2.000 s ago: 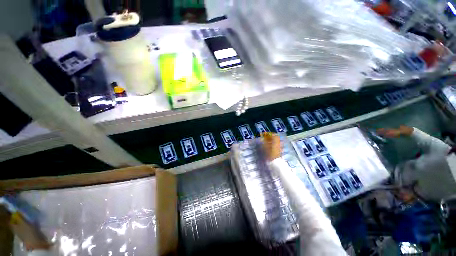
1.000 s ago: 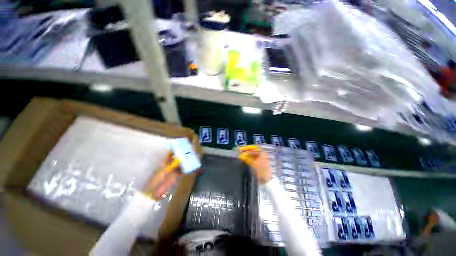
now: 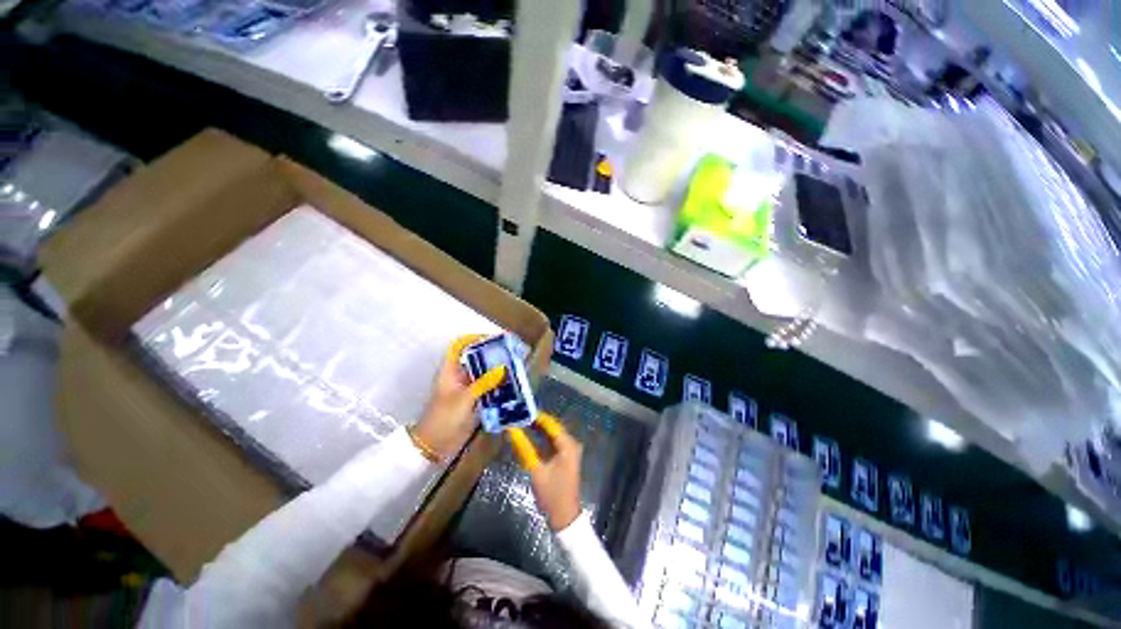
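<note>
A phone-sized unit [image 3: 502, 383] with a blue edge and black and white detail is held over the near right edge of the carton [image 3: 184, 492]. My left hand [image 3: 457, 399], with yellow-orange finger cots, grips it, thumb across its face. My right hand [image 3: 550, 461], also with finger cots, is just below the unit's lower end, thumb and finger apart; a small gap or light touch cannot be told. A whitish blister tray [image 3: 307, 332] lies in the carton. Spaced units lie on the green conveyor belt [image 3: 590, 301].
Dark-looking empty trays [image 3: 602, 424] lie right of the carton, then the filled blister tray stack [image 3: 725, 522] and a white sheet [image 3: 916, 590] with units. A pale post [image 3: 531, 160] stands behind the carton. The shelf holds a tumbler [image 3: 676, 129], green tissue pack [image 3: 728, 211], smartphone [image 3: 821, 211] and clear plastic [image 3: 983, 258].
The view has turned left. The unit now shows its detailed face instead of its plain pale one. My right hand has moved from the filled tray stack to beside the unit.
</note>
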